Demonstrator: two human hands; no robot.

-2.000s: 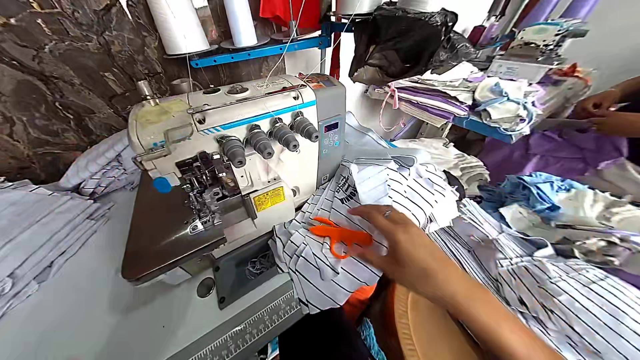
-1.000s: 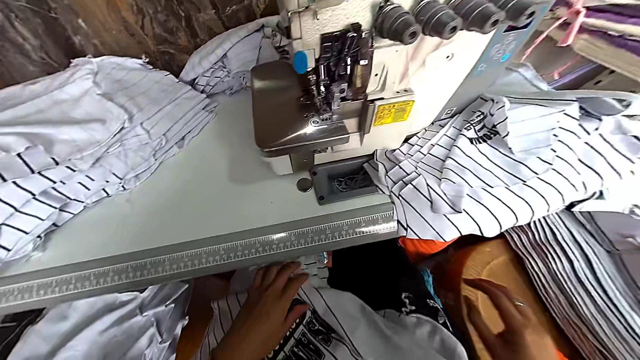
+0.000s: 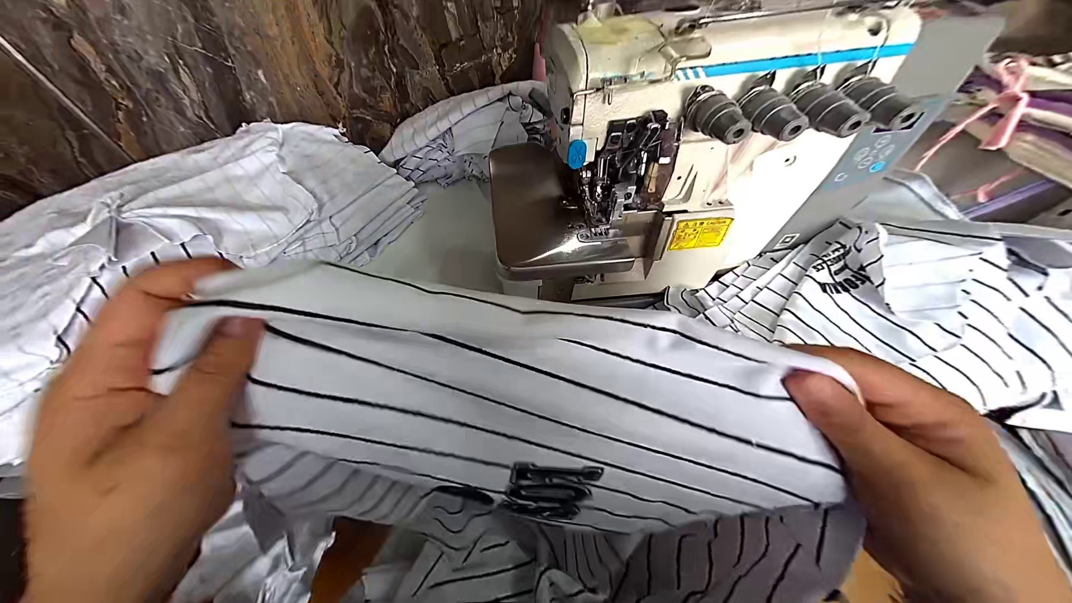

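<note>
A white fabric piece with black stripes and dark print (image 3: pixel 519 377) is stretched between my two hands, in front of the overlock sewing machine (image 3: pixel 703 167). My left hand (image 3: pixel 142 419) pinches its left end between thumb and fingers. At the right end, my right hand (image 3: pixel 913 452) grips the cloth the same way. The lower part of the fabric hangs in folds below. Behind its upper edge are the machine's dark metal bed plate (image 3: pixel 544 218) and its needle area (image 3: pixel 620 176).
Piled striped fabric (image 3: pixel 251 193) lies left of the machine, against the marble-patterned wall (image 3: pixel 335 59). More striped, printed cloth (image 3: pixel 904 293) lies to its right. A stack of cloth with a pink tie (image 3: pixel 1009 109) stands at the far right.
My hands have come up from below the table edge and now hold the striped fabric stretched out. Two seconds ago my right hand was at orange-handled scissors. The view has shifted.
</note>
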